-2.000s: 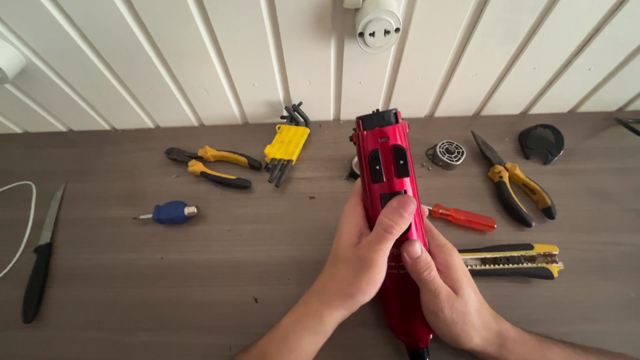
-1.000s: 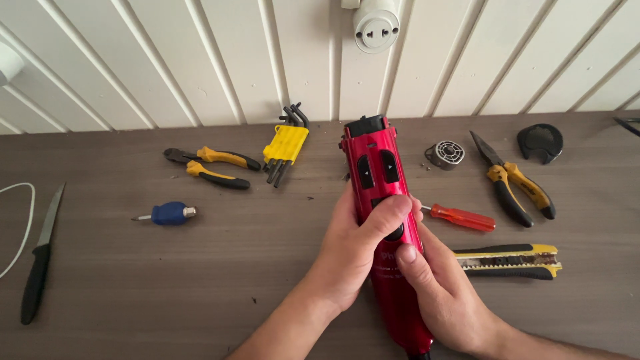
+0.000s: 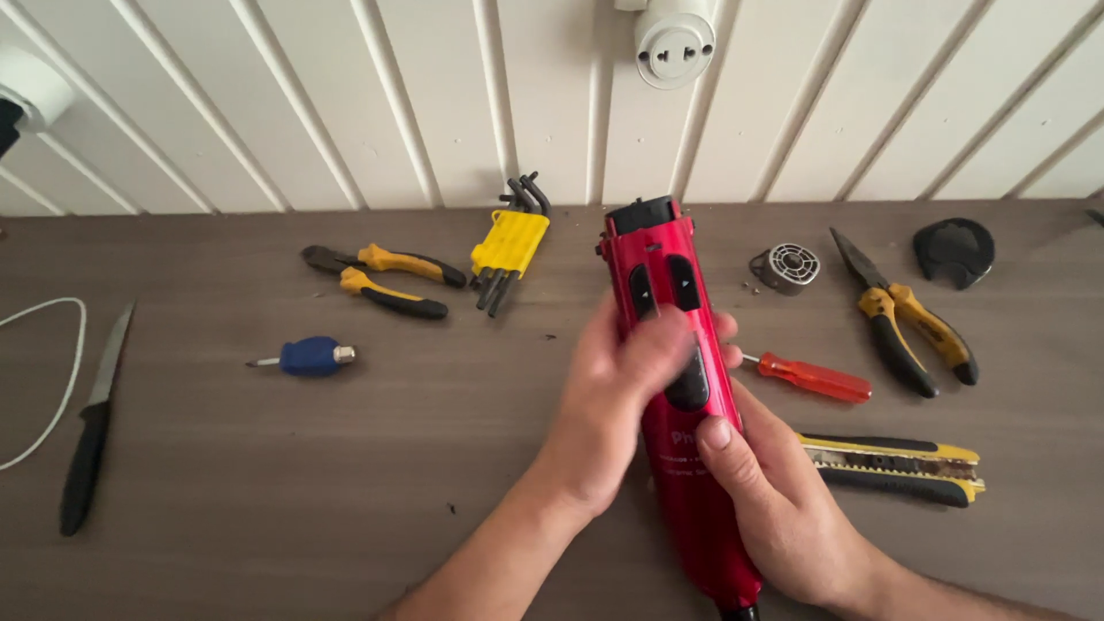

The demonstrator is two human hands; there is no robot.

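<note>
Both hands hold a red corded hair styling tool [image 3: 690, 483], with its black open end pointing up toward the wall and its cord end down. My left hand [image 3: 608, 397] wraps its left side, the blurred thumb lying over the front by the black buttons and switch; its fingertips show at the right edge. My right hand [image 3: 776, 492] grips the lower right side, thumb on the front below the black switch. Close to the right of the tool lie a red-handled screwdriver [image 3: 815, 378] and a yellow and black snap-off utility knife [image 3: 897, 468], partly behind my right hand.
Left on the table are a black-handled knife [image 3: 86, 466], white cord [image 3: 82, 345], blue stubby screwdriver [image 3: 312, 356], diagonal cutters [image 3: 392, 293] and hex keys in a yellow holder [image 3: 511, 243]. Right lie a round grille piece [image 3: 792, 266], long-nose pliers [image 3: 897, 319] and a black cap [image 3: 954, 250]. A socket [image 3: 675, 52] is on the wall.
The red tool was tilted a little between the earlier frames and stays in both hands. My left thumb has shifted up from the switch area toward the upper buttons. The tools on the table have not moved.
</note>
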